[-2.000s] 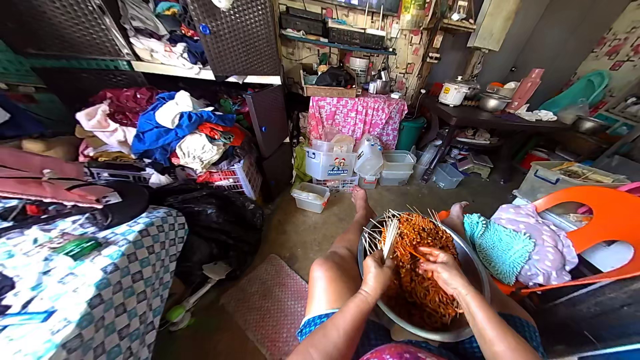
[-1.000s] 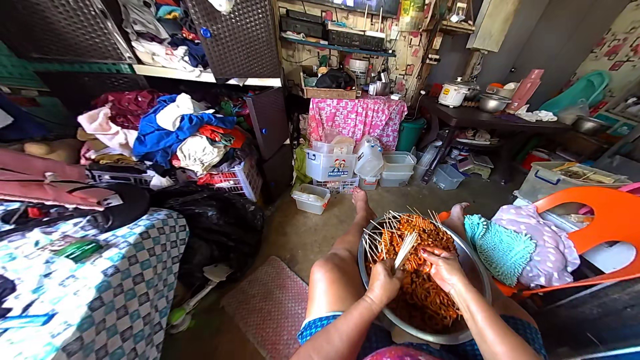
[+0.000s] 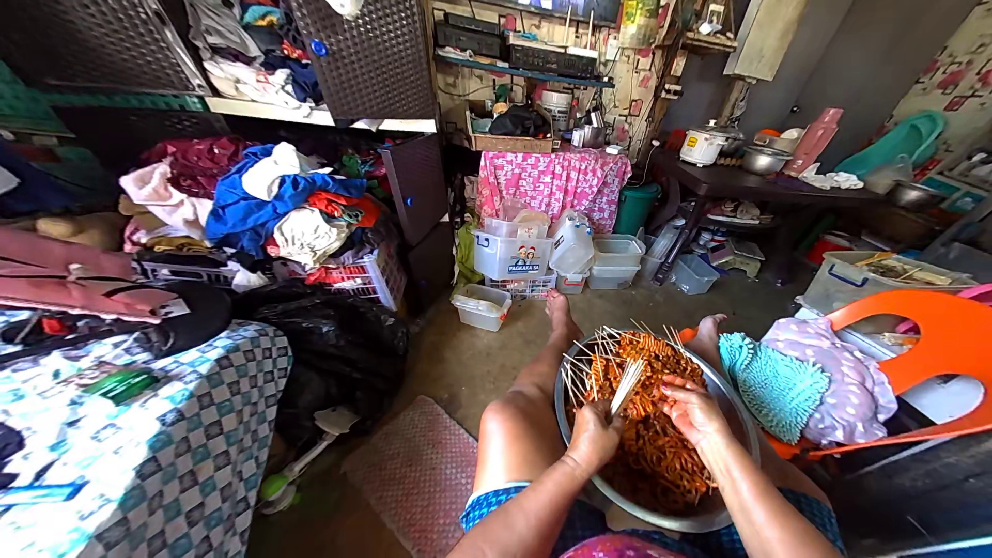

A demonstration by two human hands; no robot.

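A large metal basin rests on my lap, holding a heap of orange-red coated strips that look like marinated food. Threaded sticks lie along its far side, their bare ends over the rim. My left hand grips a bundle of pale thin sticks, tips pointing up over the food. Just to the right, my right hand is over the heap with bent fingers, thumb and fingertips close together near an orange piece; whether it holds that piece cannot be made out.
An orange plastic chair with a turquoise chenille cloth stands at the right. Plastic tubs are on the floor ahead. To the left are a black plastic bag, a pink mat and a checked cloth.
My right hand has lifted a little from the food, away from the stick bundle, since a second ago. My left hand keeps hold of the bundle throughout.
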